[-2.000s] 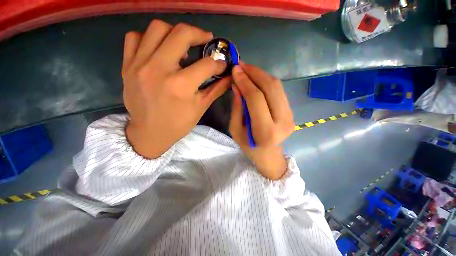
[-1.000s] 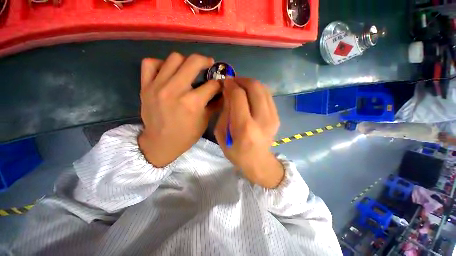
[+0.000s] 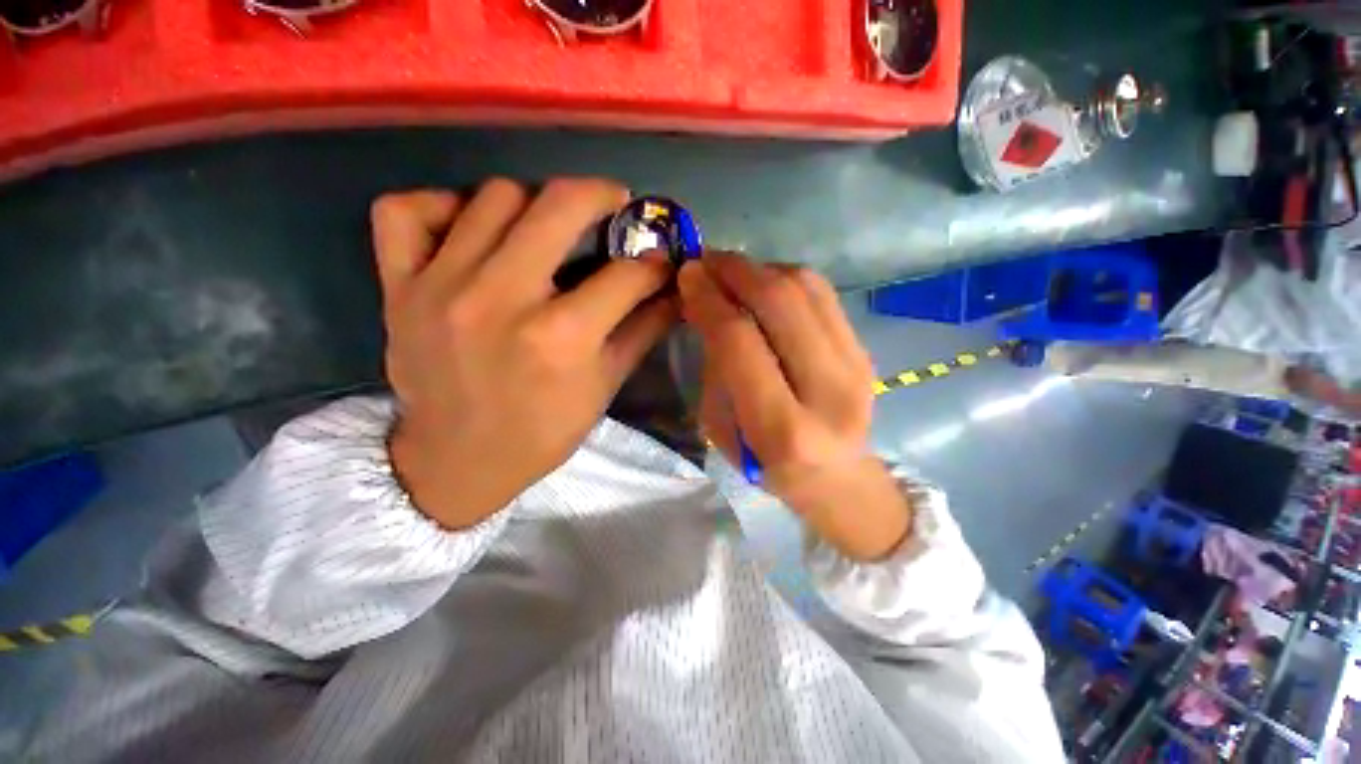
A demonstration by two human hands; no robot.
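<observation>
A small round electronic unit point(image 3: 645, 229), dark with a metallic rim and pale and coppery parts inside, is held upright-facing in the fingers of my left hand point(image 3: 500, 336) near the bench's near edge. My right hand point(image 3: 788, 381) grips a bright-blue brush-like tool point(image 3: 688, 232). Its blue end lies at the right side of the unit's rim, and its other end shows below my palm. The middle of the tool is hidden by my fingers. The exact contact of the tip cannot be told.
A red foam tray point(image 3: 746, 108) with dark round units in pockets lies at the far side. A clear bottle point(image 3: 997, 127) with a red diamond label lies right of it in view, with a small white cap point(image 3: 1234, 145) beyond. Blue bins point(image 3: 963, 290) are below the bench. A person's arm point(image 3: 1179, 363) shows at right.
Over the two seconds the view shifted, showing more of the tray and its units. My right hand moved inward, then back right and slightly down, with the blue tool still in it. My left hand still holds the unit.
</observation>
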